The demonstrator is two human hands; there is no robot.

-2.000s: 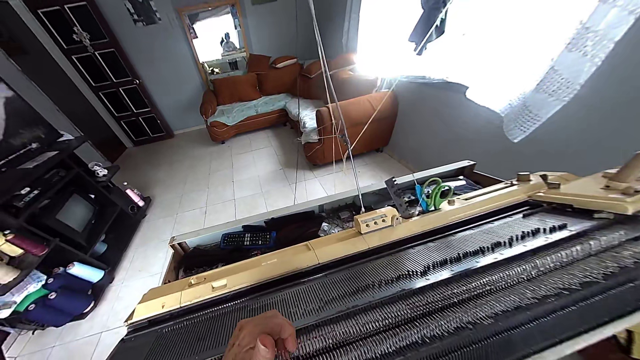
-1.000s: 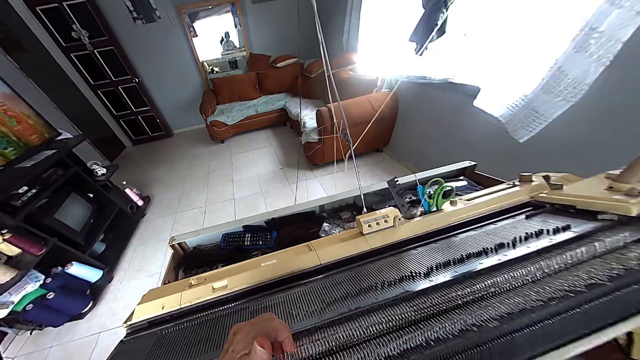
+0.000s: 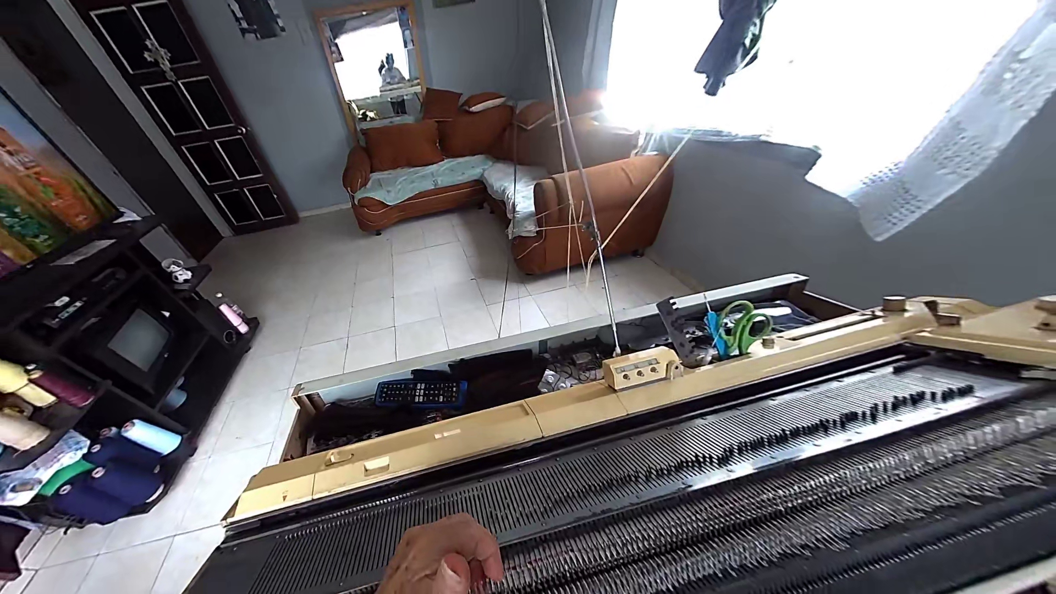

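Note:
My left hand [image 3: 445, 554] is at the bottom, left of centre, over the near part of the knitting machine's needle bed [image 3: 396, 520]. Its fingers are curled down at the rows of metal needles [image 3: 660, 528]; whether they grip anything is hidden. My right hand is not in view. A cream carriage [image 3: 998, 330] rests at the bed's right end. Black needle butts [image 3: 866, 410] stand raised in a slanting row. Beyond the bed, a small cream row counter [image 3: 639, 369] sits on the cream rail [image 3: 495, 429].
Behind the rail, an open tray [image 3: 528, 334] holds green-handled scissors [image 3: 744, 328], a blue-edged remote control [image 3: 421, 393] and dark cloth. Yarn strands [image 3: 569, 148] hang above it from a thin rod. Yarn cones [image 3: 151, 437] lie on a black shelf unit [image 3: 206, 363] at left. A brown sofa [image 3: 602, 206] stands farther back.
The screen at the left edge, dark two seconds ago, now shows a bright coloured picture. My left hand stays at nearly the same place on the needle bed.

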